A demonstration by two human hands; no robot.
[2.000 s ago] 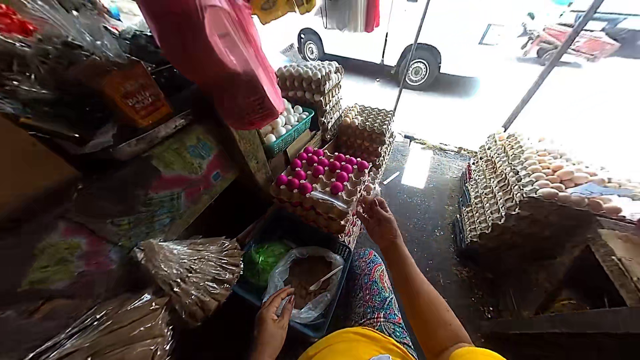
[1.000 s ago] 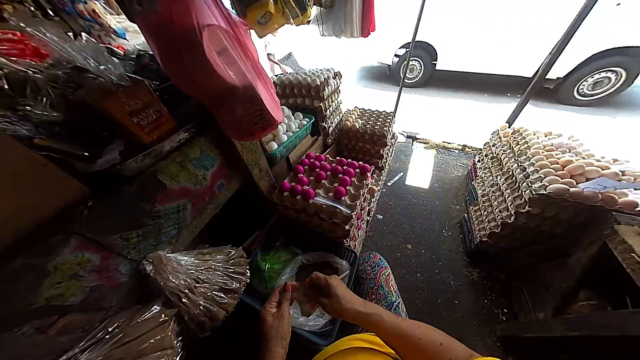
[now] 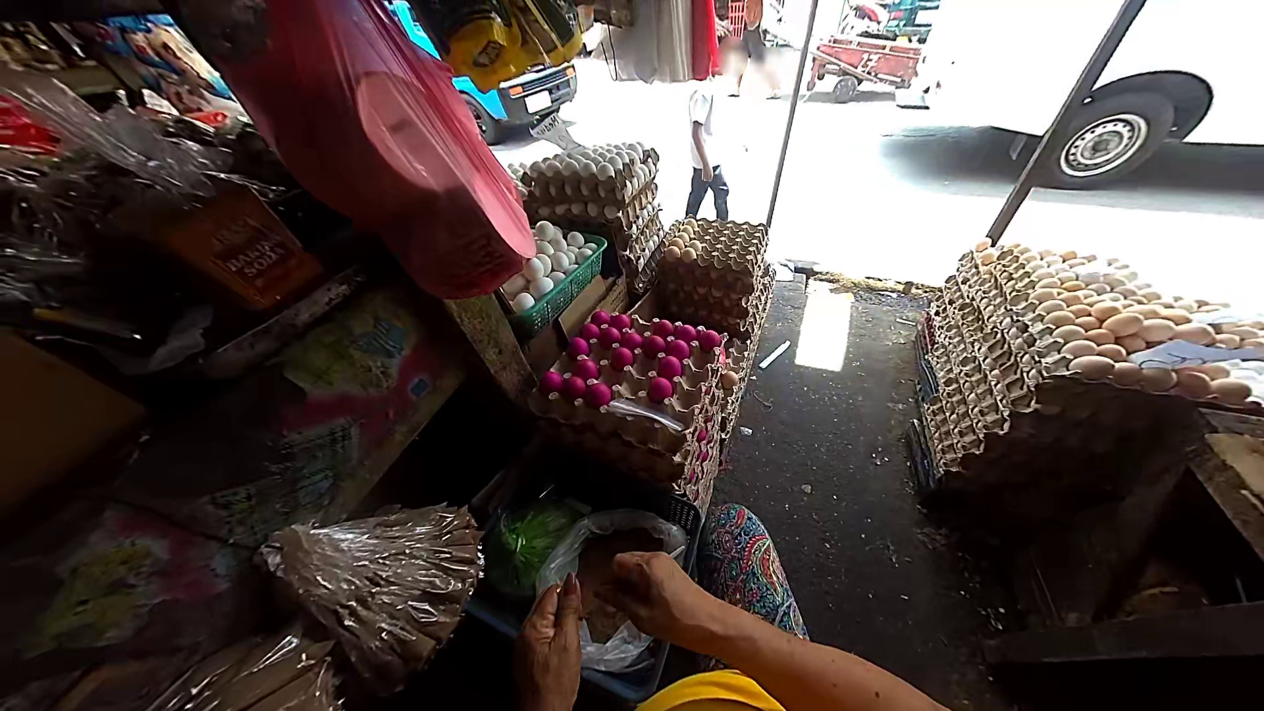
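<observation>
Over a clear plastic bag of brown powdery or grainy stuff I hold both hands close together. My right hand has its fingers curled at the bag's mouth; whether something is pinched in them is hidden. Beside it, at the bag's near left edge, my left hand is raised with thumb and fingers near each other, and its grip is unclear. The bag stands in a dark plastic crate, next to a green plastic bag. Just beyond are magenta eggs on stacked egg trays.
Plastic-wrapped brown packs lie at left. A pink plastic bag hangs above a green basket of white eggs. Brown eggs top tall tray stacks at right. A person and a van are in the street.
My right hand was out by the egg trays two seconds ago, then came back to the bag beside my left hand. Both hands remain there. A person now shows in the street.
</observation>
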